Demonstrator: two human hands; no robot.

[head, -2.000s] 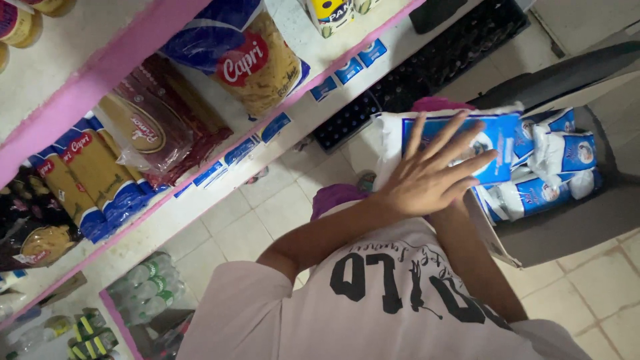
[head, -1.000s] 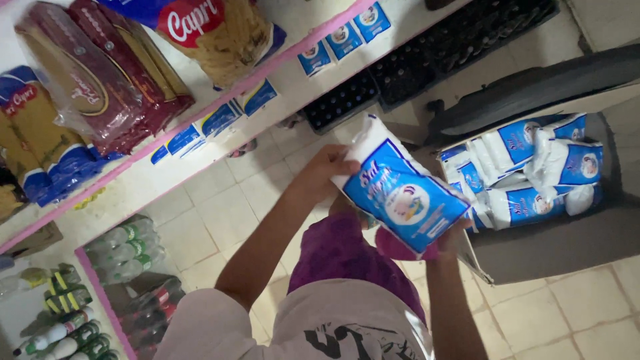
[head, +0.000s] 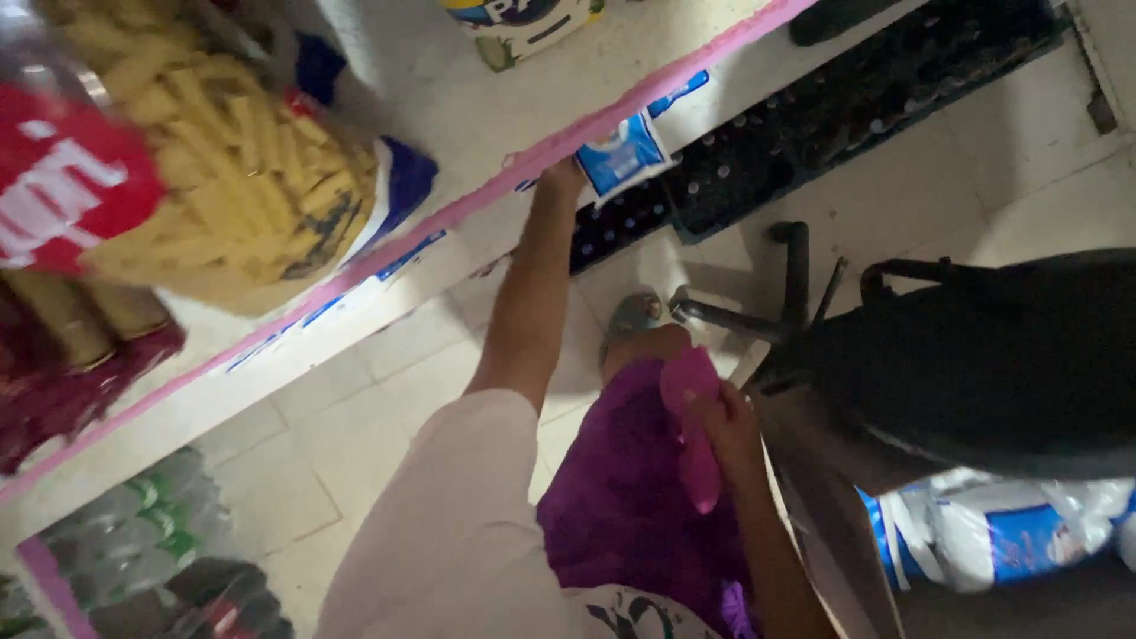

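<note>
My left hand reaches in under the pink shelf edge, its fingers partly hidden, and grips the end of a blue-and-white plastic packet at the lower shelf. Beside that packet, another blue packet shows just past the pink edge. Over my purple shorts, my right hand is closed on a bright pink item, perhaps a cloth. More blue-and-white packets lie in an open cardboard box at the lower right.
A bag of pasta stands on the upper shelf at left. Black crates lie beyond the lower shelf. A black chair overhangs the box. Bottles are at the lower left.
The packet that both hands held a second ago is now at the lower shelf with my left hand. My right hand has let go of it. The view has shifted towards the shelf.
</note>
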